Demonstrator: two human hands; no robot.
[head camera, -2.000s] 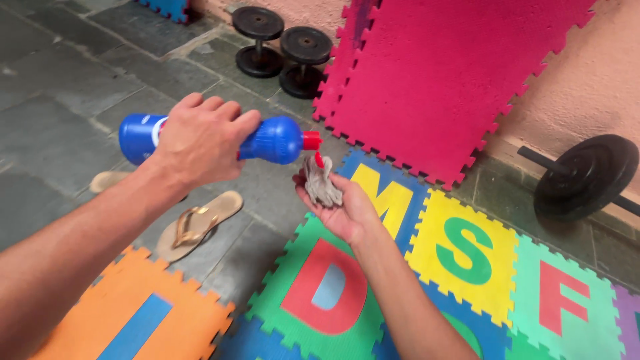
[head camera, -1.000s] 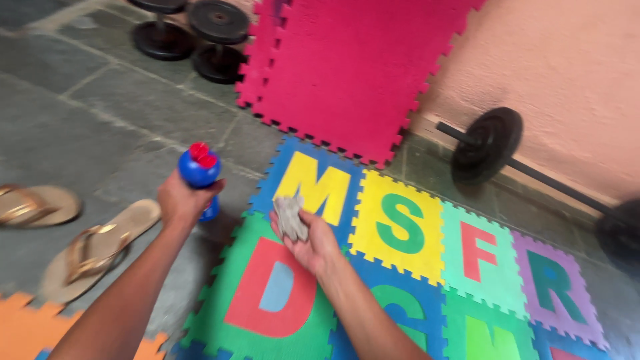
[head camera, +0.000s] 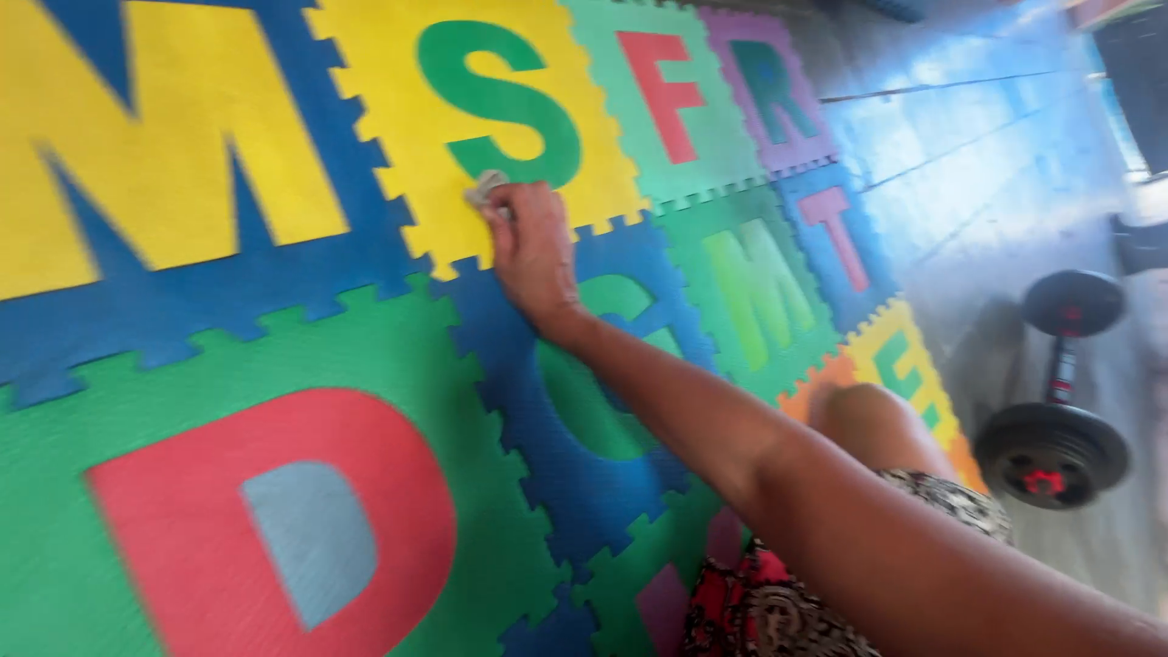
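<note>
My right hand (head camera: 534, 251) pinches a crumpled grey cloth (head camera: 488, 187) against the yellow foam mat tile with a green S (head camera: 383, 109), at the lower end of the letter. My right arm reaches in from the lower right across the blue tile with a green G (head camera: 506, 411). To the left lie the blue tile with a yellow M (head camera: 182, 137) and the green tile with a red D (head camera: 429, 283), their edges interlocked like a puzzle. My left hand is outside the view, and so is the blue bottle.
More letter tiles extend right, with a red F (head camera: 671, 100), a purple tile (head camera: 730, 32) and a pink T (head camera: 835, 228). My bent knee (head camera: 876, 424) rests by the orange and yellow tiles. A dumbbell (head camera: 1063, 374) stands on the grey floor (head camera: 1031, 547) at the right.
My right hand has gone from holding the cloth in the air to pressing it on the S tile. My left hand with the blue bottle has left the view, which is now closer to the mats.
</note>
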